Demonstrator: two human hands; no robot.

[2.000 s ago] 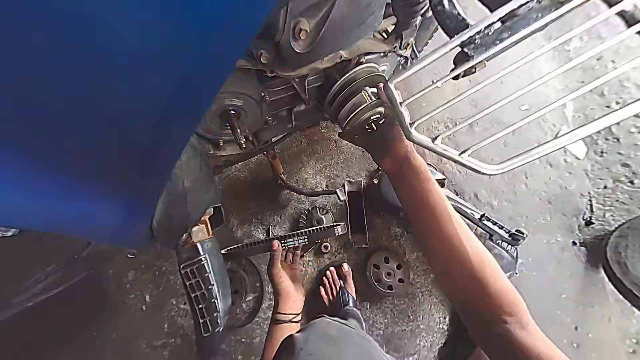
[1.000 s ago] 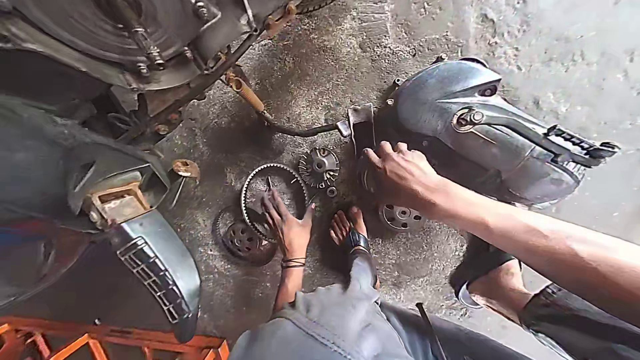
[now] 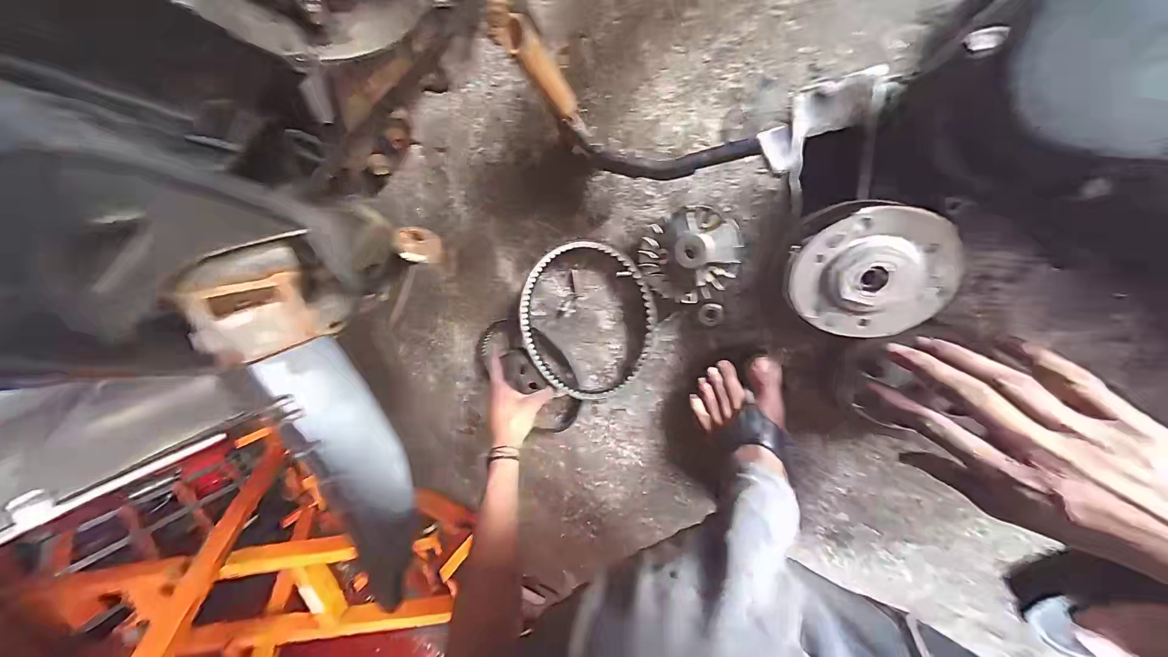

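Note:
A toothed drive belt [image 3: 646, 351] lies as a ring on the concrete floor. My left hand [image 3: 516, 406] is at its lower left edge, over a dark round part [image 3: 525, 370]; whether the fingers grip either cannot be told. My right hand [image 3: 1013, 429], fingers spread and holding nothing, hovers at the right beside a metal clutch or pulley assembly [image 3: 876, 269]. Another round part is partly hidden beneath its fingertips. Between belt and assembly lie a finned pulley face [image 3: 693, 251] and a small ring [image 3: 711, 315].
A scooter's engine area [image 3: 338, 36] fills the upper left. A kickstand-like bar [image 3: 675, 166] crosses the upper middle. Orange metal framework [image 3: 283, 557] stands lower left, near a grey plastic duct [image 3: 342, 420]. My sandalled foot [image 3: 739, 401] rests between my hands.
The metal assembly now stands uncovered on the floor, and my right hand has moved off to the lower right with fingers spread. My left hand has gone from inside the belt ring to its lower edge.

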